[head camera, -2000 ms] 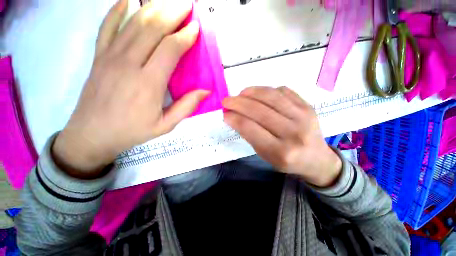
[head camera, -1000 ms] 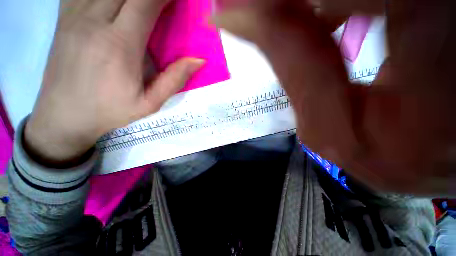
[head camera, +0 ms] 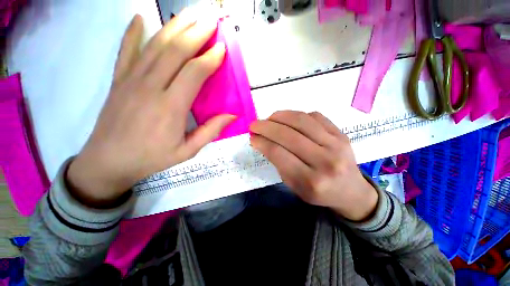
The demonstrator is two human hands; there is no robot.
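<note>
A hot-pink fabric panel (head camera: 222, 103) lies on the white table, with a narrow paler pink strip along its right edge. My left hand (head camera: 151, 106) lies over the panel's left part, fingers spread, thumb on its lower part. My right hand (head camera: 313, 153) pinches the panel's lower right corner between thumb and fingers. The panel's top end reaches the bright lamp spot by the machine bed (head camera: 313, 47); the needle is not clear there.
Scissors with brass-coloured handles (head camera: 438, 78) lie at right, beside a translucent pink strip (head camera: 377, 67) and loose pink pieces (head camera: 481, 84). A printed ruler (head camera: 369, 129) runs along the front edge. Pink panels (head camera: 21, 145) lie at the left edge. A blue basket (head camera: 453, 184) stands below right.
One second ago my right hand was raised, large and blurred, near the camera. It is now down at the panel's lower right corner. My left hand has stayed on the panel; the view has shifted.
</note>
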